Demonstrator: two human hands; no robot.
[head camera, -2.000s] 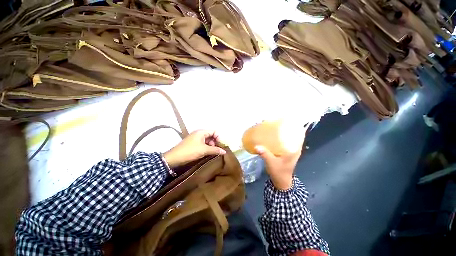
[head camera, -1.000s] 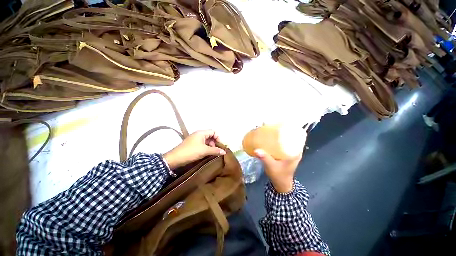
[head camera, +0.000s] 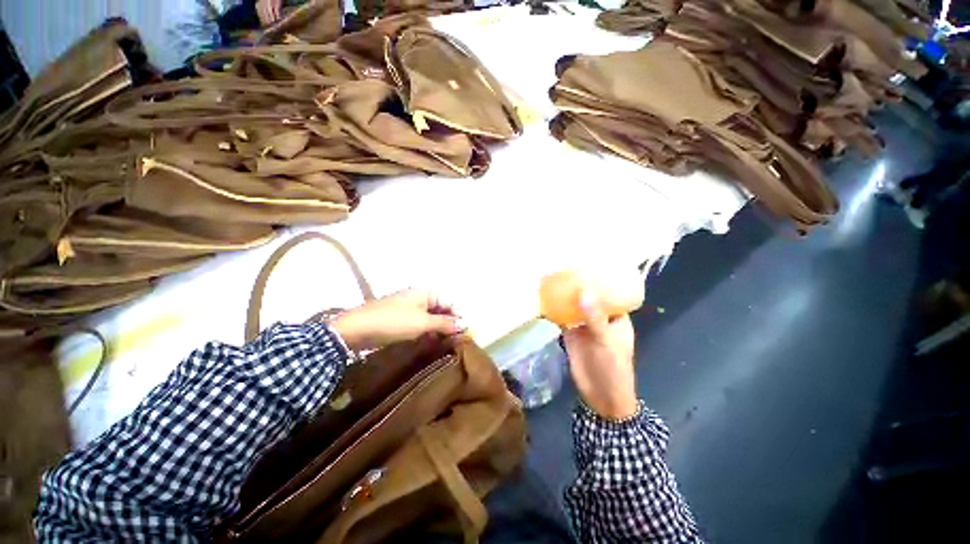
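Observation:
A brown handbag (head camera: 484, 398) lies in front of me, its mouth partly open with a thin pale zipper line along it and a small shiny fitting on its front. My left hand (head camera: 402, 319) pinches the far top corner of the bag; what exactly lies between the fingers is hidden. One strap loop stands up behind my left forearm, another hangs over the front. My right hand (head camera: 602, 332) holds a rounded orange bottle (head camera: 562, 299) just right of that corner, not touching the bag. Glare washes out part of the bottle.
Brown bags (head camera: 213, 197) with pale edges are heaped on the white-covered table (head camera: 425, 228) at the far left, and more bags (head camera: 659, 90) at the far right. Clear plastic (head camera: 540, 374) hangs at the table edge. Part of a person's hand (head camera: 268, 11) shows at the top. Dark floor lies right.
The view has tilted up a little. My right hand has raised the bottle's position slightly and turned it. My left hand stays at the bag corner, and the bag mouth looks more open.

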